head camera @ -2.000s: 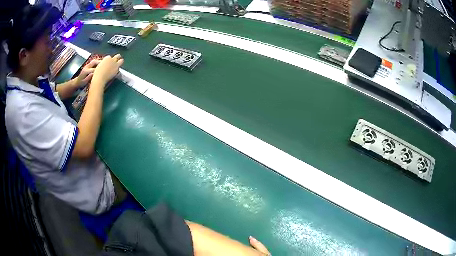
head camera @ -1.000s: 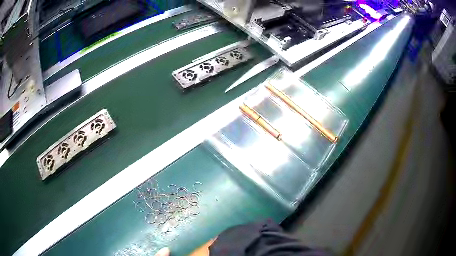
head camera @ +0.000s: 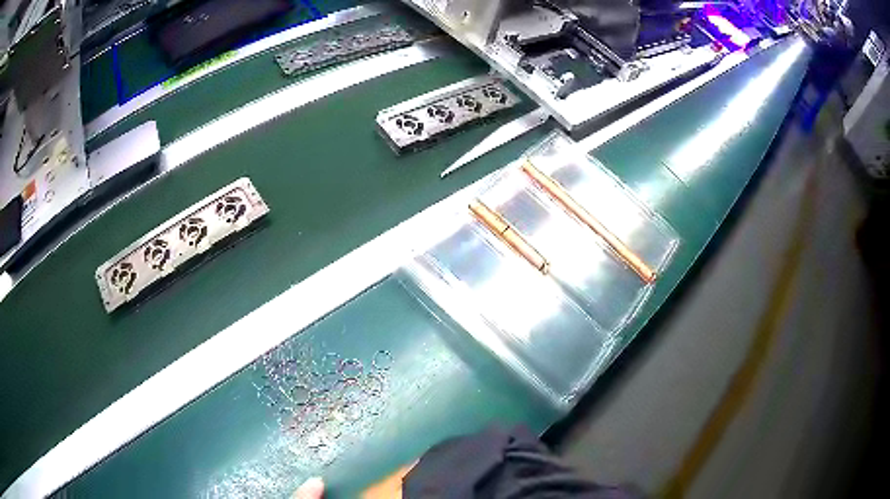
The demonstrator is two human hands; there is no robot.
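Observation:
Thin rings [head camera: 337, 395] lie loosely scattered on the green bench in front of me. My right hand [head camera: 310, 488] is mostly cut off by the bottom edge. One fingertip shows just below the rings, and it seems to belong to this hand; the dark sleeve and a bit of forearm lie to its right. What the hand holds, if anything, is hidden. My left hand is not in view. A clear plastic tray [head camera: 532, 326] lies to the right of the rings. A short copper-coloured bar [head camera: 509, 237] and a long one [head camera: 588, 222] rest on it.
Two four-port metal housings, one nearer [head camera: 182, 244] and one farther [head camera: 449, 112], lie on the belt [head camera: 312, 214] beyond the white strip. Another flat housing [head camera: 343, 49] lies behind. A machine [head camera: 576, 68] stands at the back. The bench edge curves along the right.
The view has swung right from the seated worker to the rings and clear tray. Since a second ago, the two nearer housings have shifted right and the farthest left in the view.

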